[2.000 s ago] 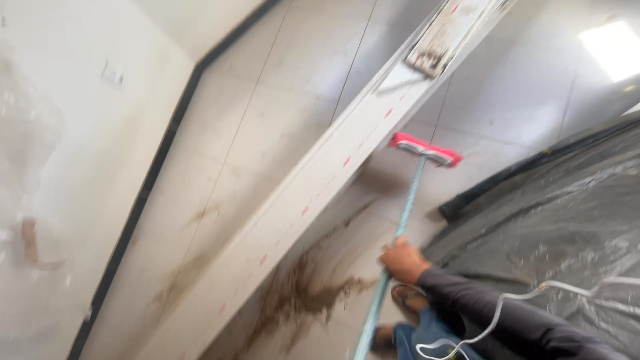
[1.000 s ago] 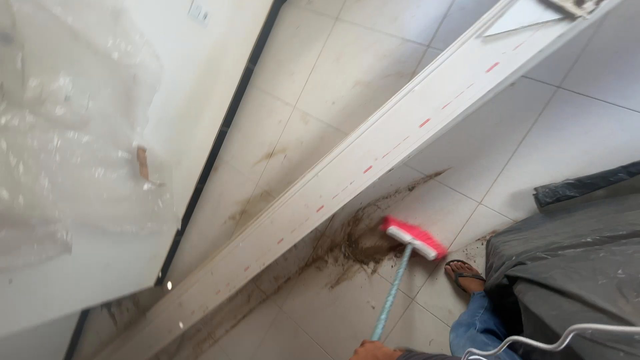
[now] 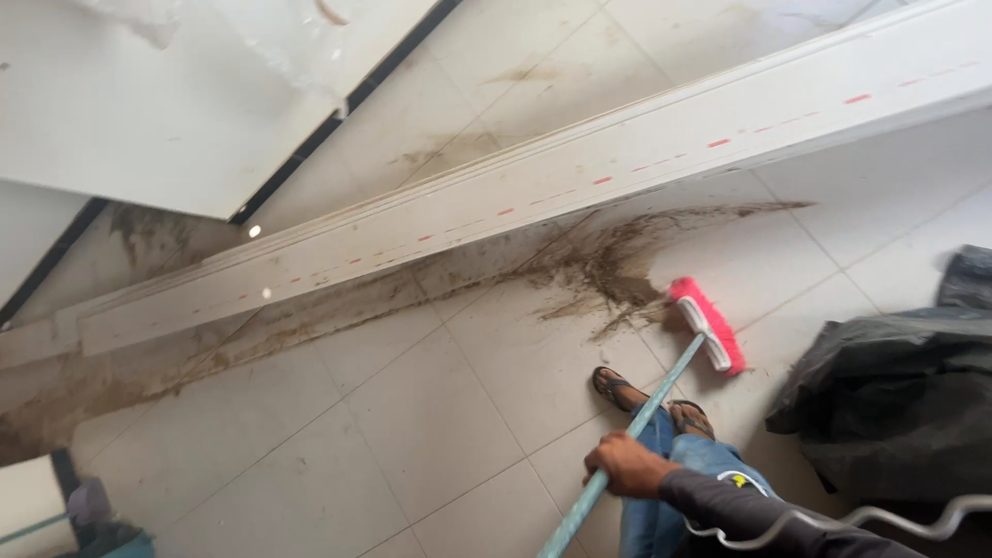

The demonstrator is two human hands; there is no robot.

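My right hand (image 3: 629, 465), below a dark sleeve, grips the light blue patterned handle (image 3: 668, 387) of a push broom. The broom's head, with pink bristles (image 3: 721, 322) and a white base, rests on the tiled floor at the right edge of a patch of brown dirt (image 3: 620, 279). Smeared dirt runs from there along the near side of a long white beam with red marks (image 3: 542, 198). My left hand is out of view; the handle's lower end runs off the bottom edge.
Black plastic sheeting (image 3: 899, 387) lies bunched at the right. White panels with dark edges (image 3: 194, 116) stand at the upper left, partly under clear plastic. My sandalled feet (image 3: 616, 387) are just below the broom head. A wavy pale cord (image 3: 845, 519) crosses the lower right.
The view has swung round. The broom head has gone from bare tile beside the beam, to the dirt patch, to that patch's right edge. My right hand has kept its grip on the handle.
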